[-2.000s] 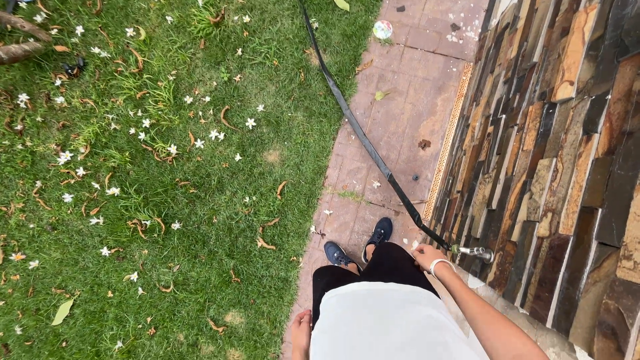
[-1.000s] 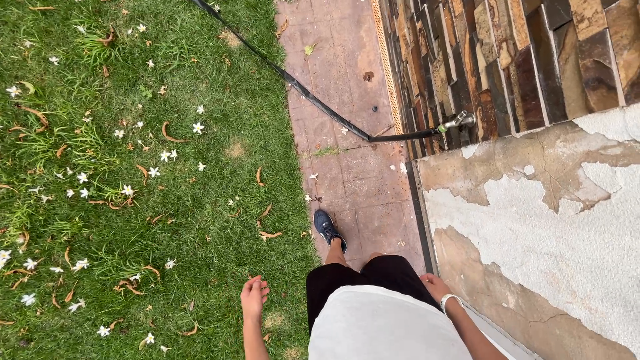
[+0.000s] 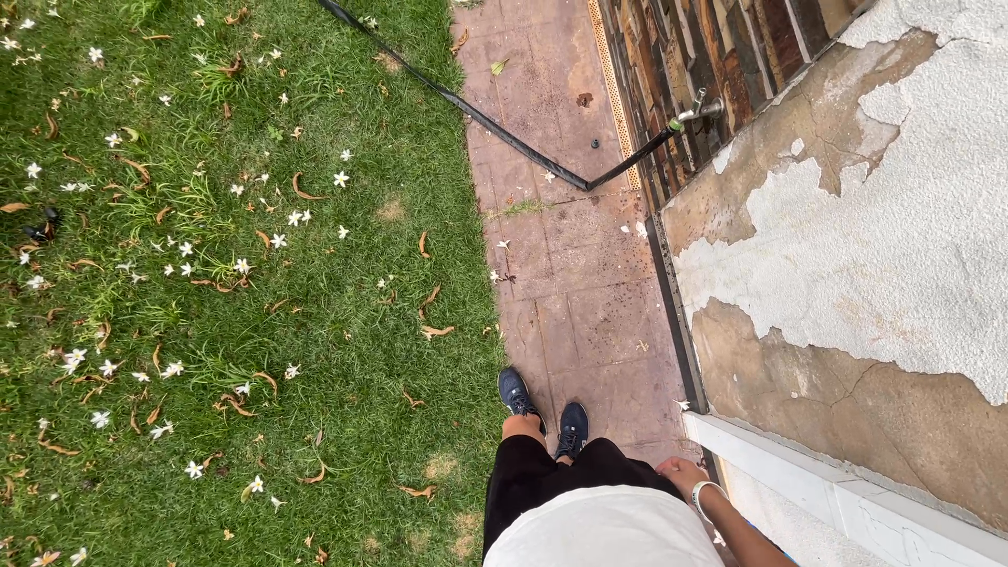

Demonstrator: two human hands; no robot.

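Observation:
My right hand (image 3: 683, 476) hangs beside the dark shorts at the bottom, its fingers loosely curled and partly hidden, with a white band on the wrist. It holds nothing that I can see. My left hand is out of the frame. Farther up, a black garden hose (image 3: 520, 143) runs from the grass across the paving, bends sharply, and joins a metal outdoor tap (image 3: 698, 112) on the wall by a green connector (image 3: 675, 125). The tap stands well apart from my hand.
Paved path (image 3: 598, 315) lies underfoot, with the lawn (image 3: 354, 276) on the left bearing fallen white flowers and dry leaves. Along the right are stone cladding (image 3: 736, 47), a wall with peeling white plaster (image 3: 850, 260) and a white ledge (image 3: 795, 472). A small dark piece (image 3: 595, 143) lies near the hose.
My right hand was beside the tap end of the hose two seconds ago and is now away from it, by the shorts. My left hand has left the view.

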